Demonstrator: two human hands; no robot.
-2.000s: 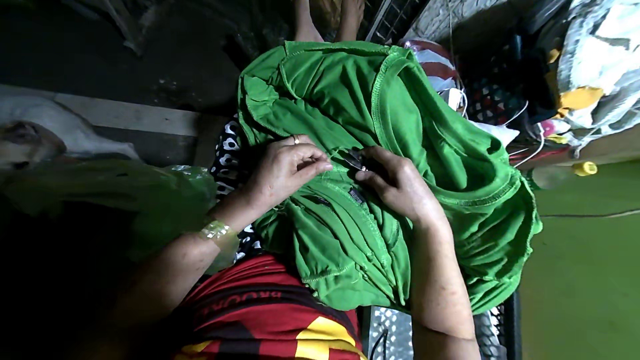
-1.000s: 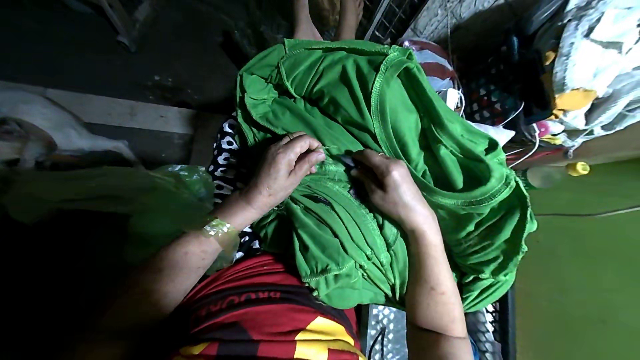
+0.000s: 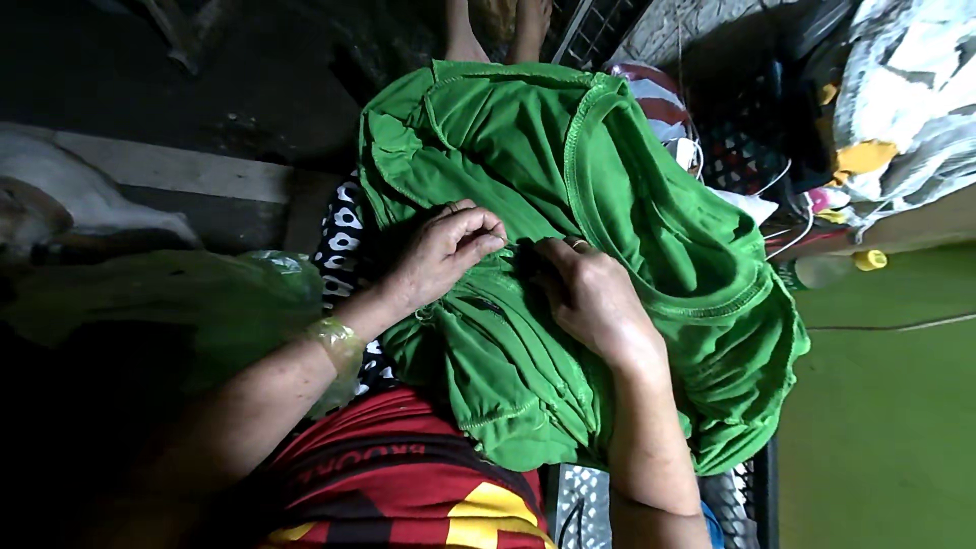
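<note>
A green fabric garment with overlocked seams lies bunched across my lap. My left hand pinches a bit of the garment's seam or thread between thumb and forefinger near its middle. Just to the right, my right hand is curled over the same seam, fingers bent around a small dark object that is mostly hidden; its kind cannot be told. The two hands' fingertips are a short gap apart. A yellowish translucent plastic band circles my left wrist.
A light-coloured dog lies on the floor at the left, near a green translucent plastic bag. A person's bare feet show beyond the garment. At the right are white plastic bags, cords and a yellow-capped bottle by a green wall.
The dark object between my hands, plainer two seconds ago, is now mostly covered by my right hand. My right fingers have curled downward. The garment stays in much the same place.
</note>
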